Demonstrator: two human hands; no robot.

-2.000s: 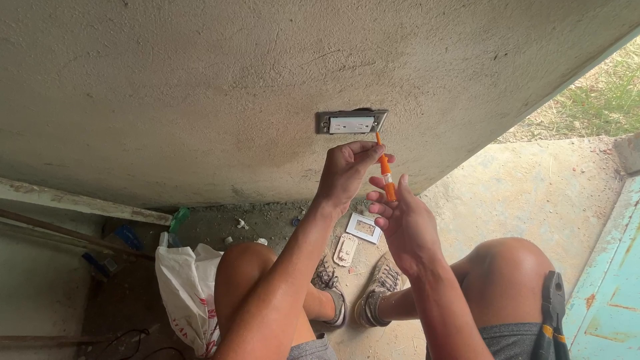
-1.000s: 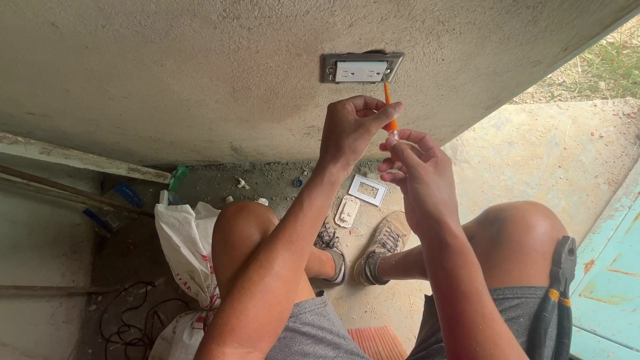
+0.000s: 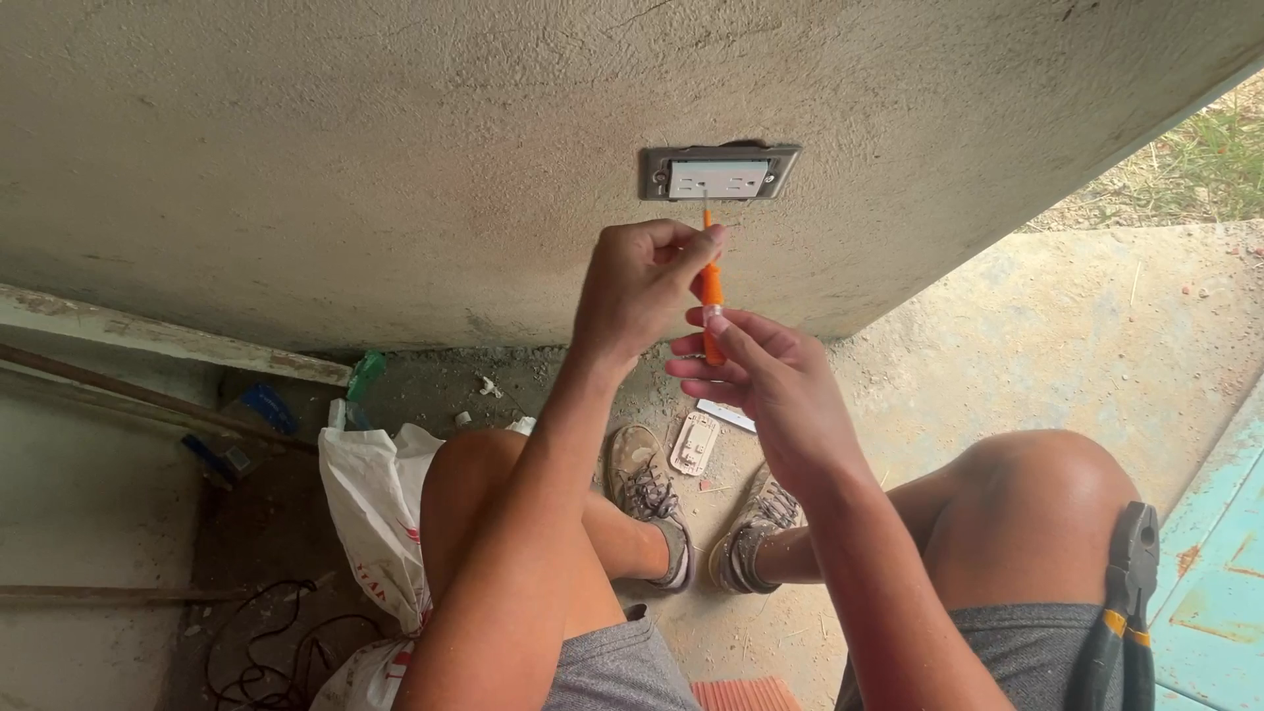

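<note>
A white duplex electrical outlet (image 3: 719, 180) sits in a grey metal frame (image 3: 655, 176) on the rough plaster wall. My left hand (image 3: 647, 281) pinches the upper part of an orange screwdriver (image 3: 712, 286) between thumb and fingers. My right hand (image 3: 775, 390) holds the lower end of its handle, near a clear band. The screwdriver points up, its tip in front of the lower middle edge of the outlet; whether it touches cannot be told. A screw (image 3: 770, 178) shows at the frame's right end.
Pliers (image 3: 1128, 602) with dark handles rest on my right thigh. Between the wall and my shoes lie a cream plastic plate (image 3: 695, 443) and a partly hidden white frame (image 3: 727, 415). A white sack (image 3: 370, 513) stands at left, near a dark cable (image 3: 262, 642) and wooden poles (image 3: 168, 336).
The screwdriver tip has moved left, from near the right end of the outlet to its middle. Both hands have gone with it and still hold the screwdriver.
</note>
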